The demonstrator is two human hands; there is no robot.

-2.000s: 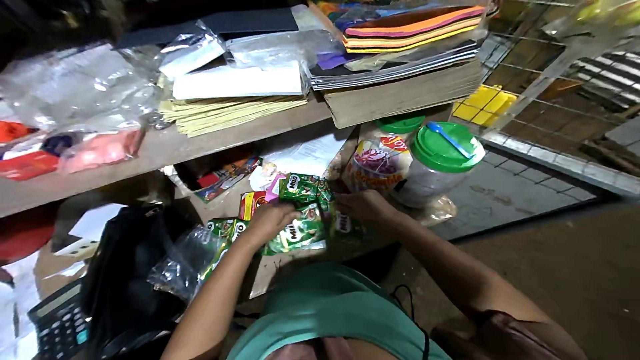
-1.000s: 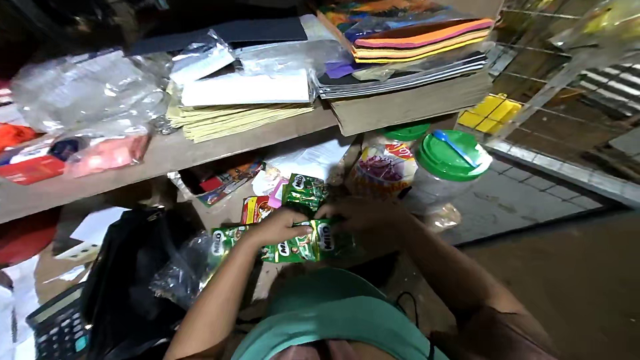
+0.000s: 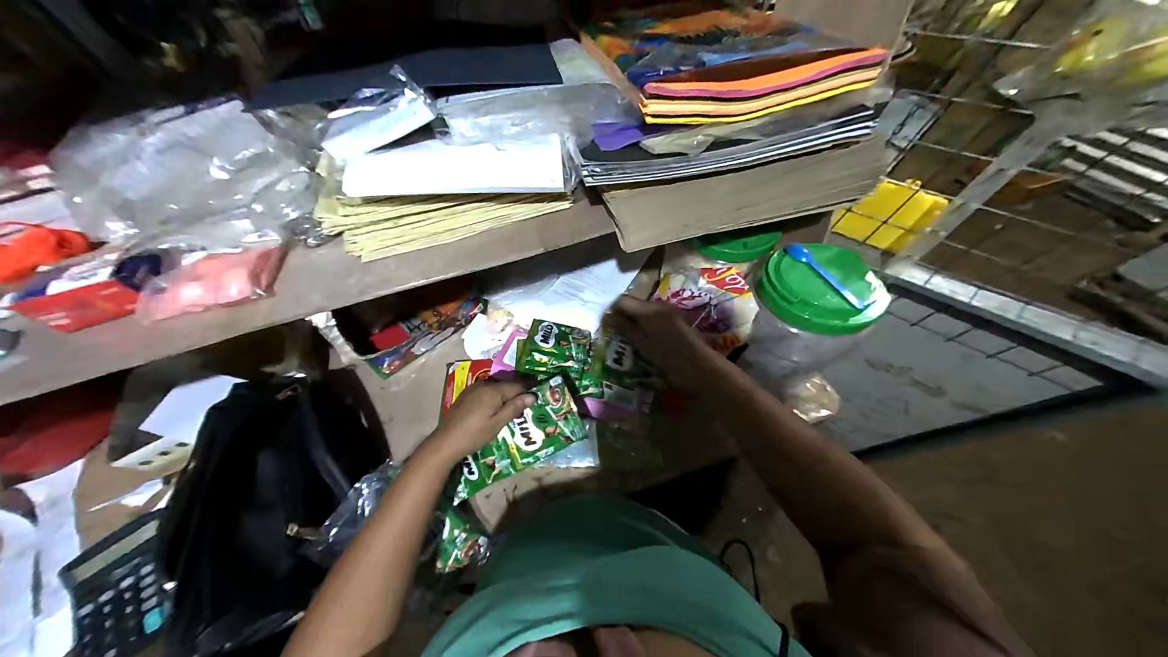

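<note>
My left hand (image 3: pixel 484 415) grips a strip of green Milo sachets (image 3: pixel 529 433), which hangs down toward my lap over the board's near edge. My right hand (image 3: pixel 652 333) is up by the papers, its fingers on another green Milo sachet (image 3: pixel 618 356); part of that sachet is in shadow. Between the hands lies a further green sachet (image 3: pixel 555 347), with pink-purple packets (image 3: pixel 622 400) below and beside it. A red and yellow packet (image 3: pixel 464 376) shows just behind my left hand.
Right of my right hand stand a clear jar with a green lid (image 3: pixel 817 287), a blue spoon (image 3: pixel 826 274) on it, and a colourful packet (image 3: pixel 712 306). A shelf edge (image 3: pixel 438 287) with paper stacks overhangs the area. A black bag (image 3: pixel 274 493) and calculator (image 3: pixel 119 584) lie left.
My hands, close together one second ago, are now farther apart. The right one has moved up and away from the strip, and the left one has stayed on the strip.
</note>
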